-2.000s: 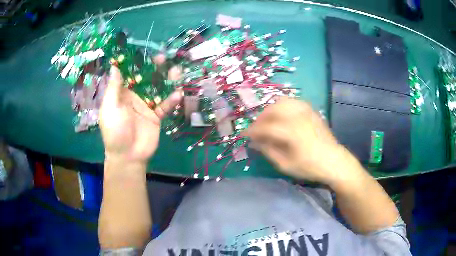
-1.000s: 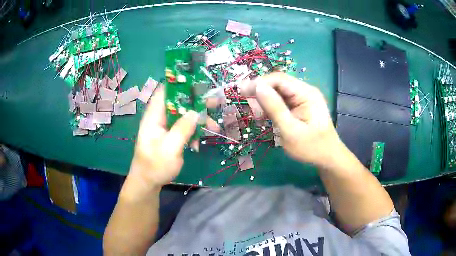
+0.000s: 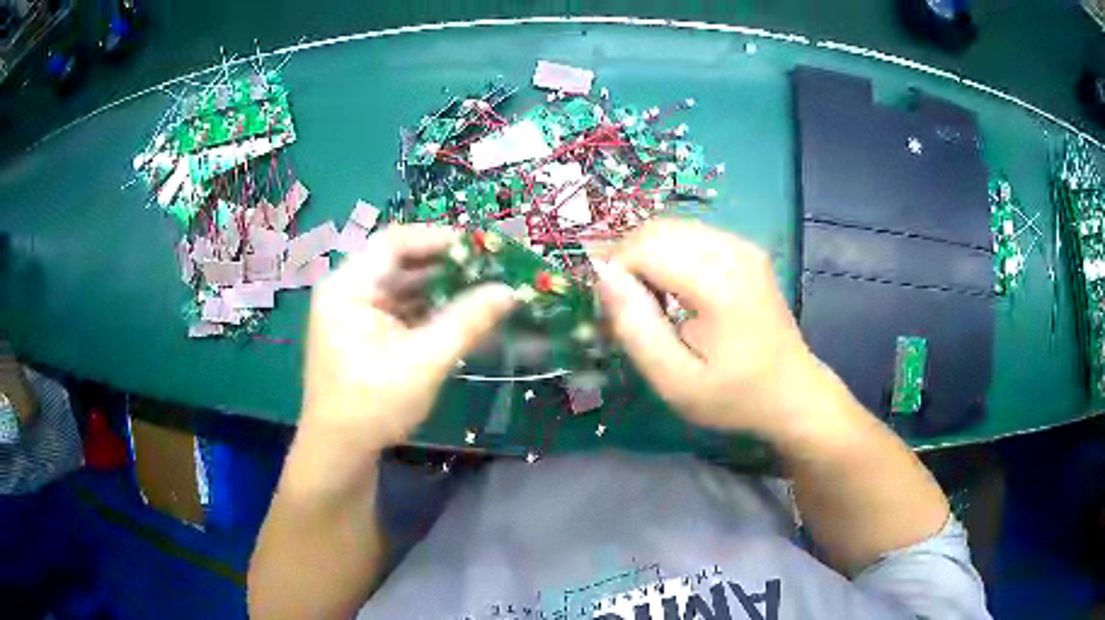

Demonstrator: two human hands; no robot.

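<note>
A green PCB panel [image 3: 527, 285] with red and yellow components is held tilted in front of me, slightly blurred. My left hand [image 3: 382, 339] grips its left end, thumb on top. My right hand [image 3: 709, 321] is at the panel's right end, fingers bent and blurred; whether it holds the panel or a small part is hidden. A pale curved lead [image 3: 515, 378] shows below the panel. Behind and under the hands lies the heap of wired modules [image 3: 582, 164] with red wires, white plugs and pinkish pads.
Assembled panels [image 3: 236, 115] with red wires and pink-grey pads [image 3: 248, 260] lie at left. A black mat [image 3: 891, 194] at right bears a small green PCB [image 3: 909, 375]. More panels [image 3: 1078, 242] stand at the far right edge. Another person's striped sleeve [image 3: 43, 424] shows at lower left.
The left hand first came from the left pile with a panel. Since then the panel has turned from upright to slanting and moved right and down, closer to my right hand.
</note>
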